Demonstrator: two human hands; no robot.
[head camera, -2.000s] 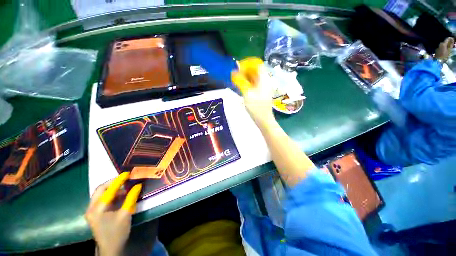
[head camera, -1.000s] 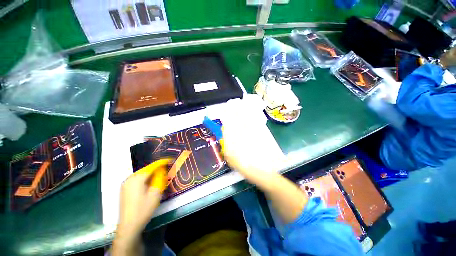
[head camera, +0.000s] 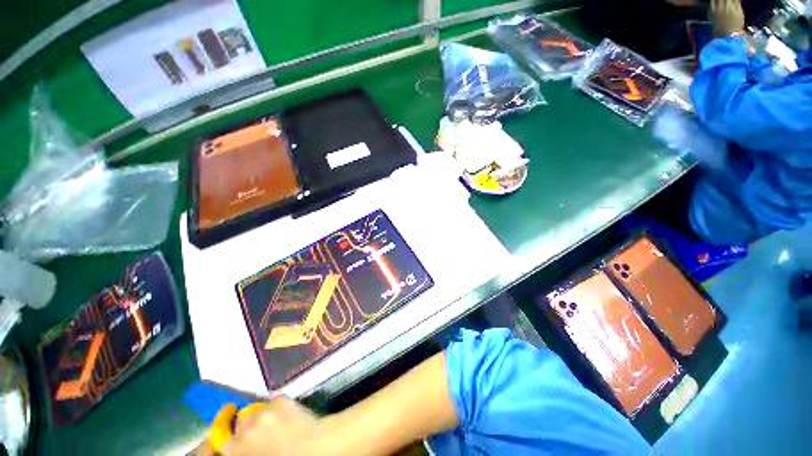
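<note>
A dark tablet-sized slab with orange line art (head camera: 334, 289) lies face up and slanted on the white work mat (head camera: 463, 249). My right hand (head camera: 267, 429), with yellow-orange finger cots, is at the bottom left, over the bench edge below the mat. It holds a light-blue squeegee (head camera: 214, 399) that points left. My left hand is not visible. The black two-bay tray (head camera: 405, 158) stands behind the slab. Its left bay holds an orange-brown tablet (head camera: 245, 178); its right bay shows black with a small white label.
A loose printed film (head camera: 111, 334) and crumpled clear bags (head camera: 98, 209) are at left. A dish with white and yellow bits (head camera: 494, 183) and bagged printed films (head camera: 623, 80) are at right. Tablets (head camera: 619, 343) lie in a tray below the bench. A person's blue sleeve (head camera: 748, 107) is at far right.
My right hand has moved from the slab to the lower left with the blue squeegee. My left hand has left the slab and the view. The slab is uncovered.
</note>
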